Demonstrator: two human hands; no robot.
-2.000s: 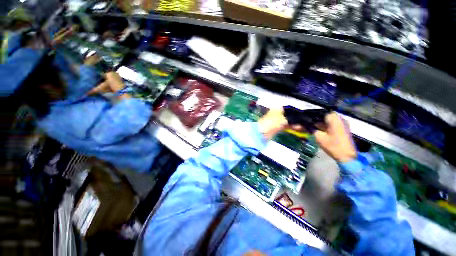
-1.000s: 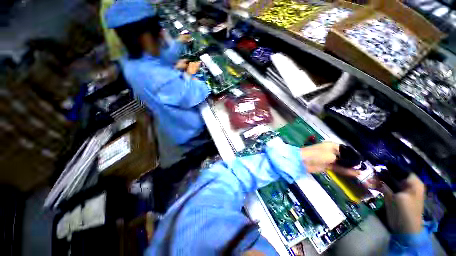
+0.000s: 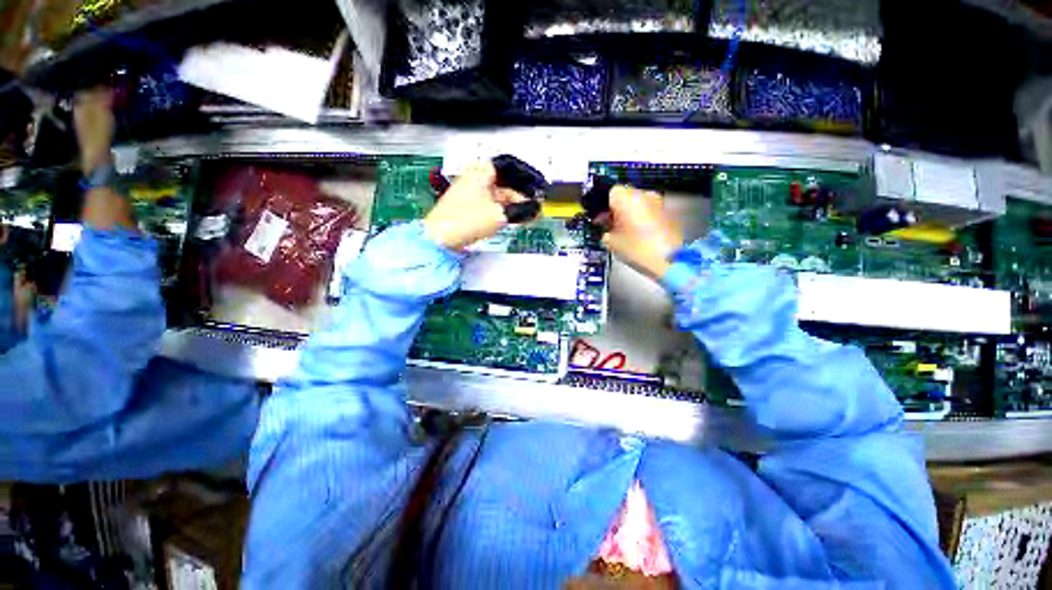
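Observation:
A green circuit board (image 3: 490, 334) lies in front of me, with a long white bar (image 3: 525, 275) across its middle and a yellow part (image 3: 561, 210) near its far side. My left hand (image 3: 479, 204) is over the board's far part, black coverings on its fingertips. My right hand (image 3: 632, 221) is at the board's right edge, its black-covered fingertips pointing left towards the left hand. The fingertips are blurred, and I cannot tell whether either hand holds a small part. A red wire (image 3: 600, 358) loops at the board's lower right corner.
A red bag (image 3: 275, 236) lies left of the board. Another green board (image 3: 756, 219) lies to the right. Pale conveyor rails (image 3: 738, 144) run along the far and near edges. Bins of blue components (image 3: 558, 88) stand behind. Another person's arm (image 3: 106, 254) reaches in at left.
The view has swung right and levelled over the board. My hands have come closer together above the board's far right part. The coworker is now seen mostly as an arm reaching up.

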